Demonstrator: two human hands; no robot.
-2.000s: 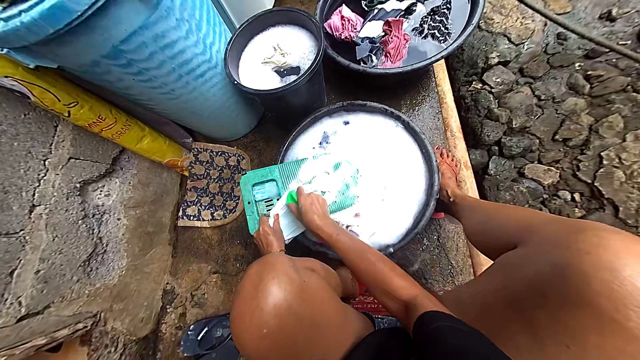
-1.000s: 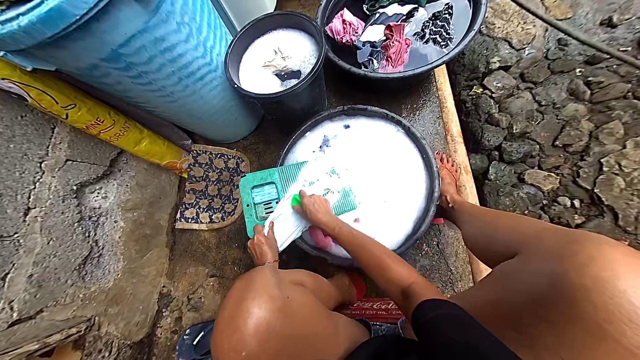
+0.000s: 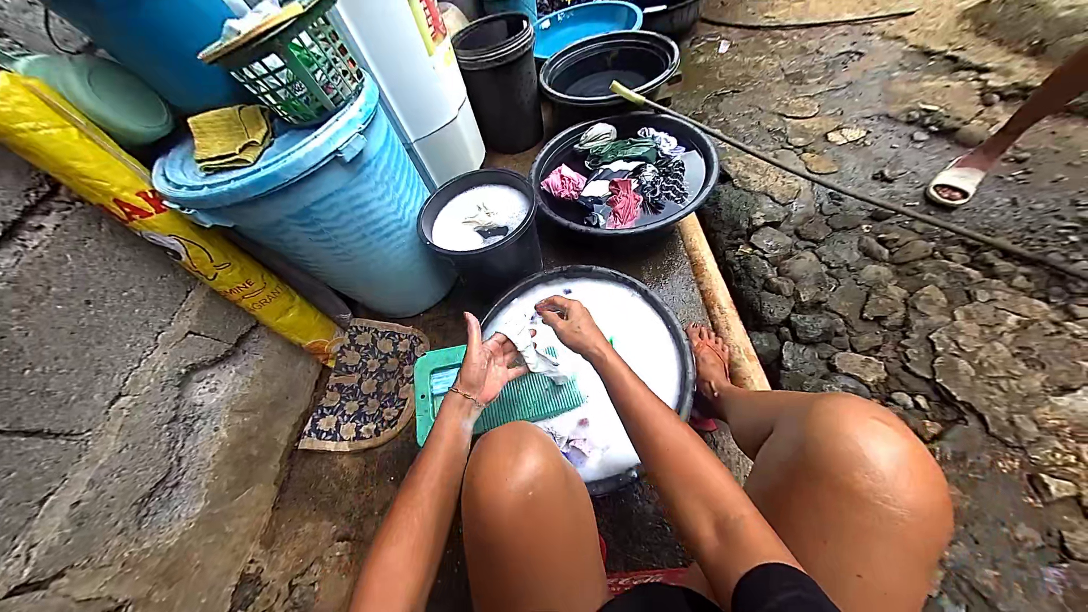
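Observation:
A white wet cloth point(image 3: 537, 348) hangs over the green plastic washboard point(image 3: 523, 398), which lies across the left rim of a black basin point(image 3: 687, 365) full of suds. My left hand point(image 3: 489, 367) is palm up with spread fingers, the cloth lying against its fingertips. My right hand point(image 3: 575, 325) is above the suds with its fingers bent near the cloth's upper end; whether it pinches the cloth I cannot tell. A small green thing point(image 3: 612, 342) shows in the suds right of my right hand. More cloth point(image 3: 580, 444) lies in the suds near my knee.
Beyond the basin stand a black bucket of suds point(image 3: 534, 234) and a black tub of wet clothes point(image 3: 710, 170). A lidded blue barrel point(image 3: 323, 204) is at left, a floral mat point(image 3: 370, 382) below it. A pole point(image 3: 816, 178) crosses the stones; another person's sandalled foot point(image 3: 954, 184) is at right.
My right hand no longer holds the green object that it pressed on the cloth. The cloth was spread on the washboard and is now bunched and lifted. The view has tilted up.

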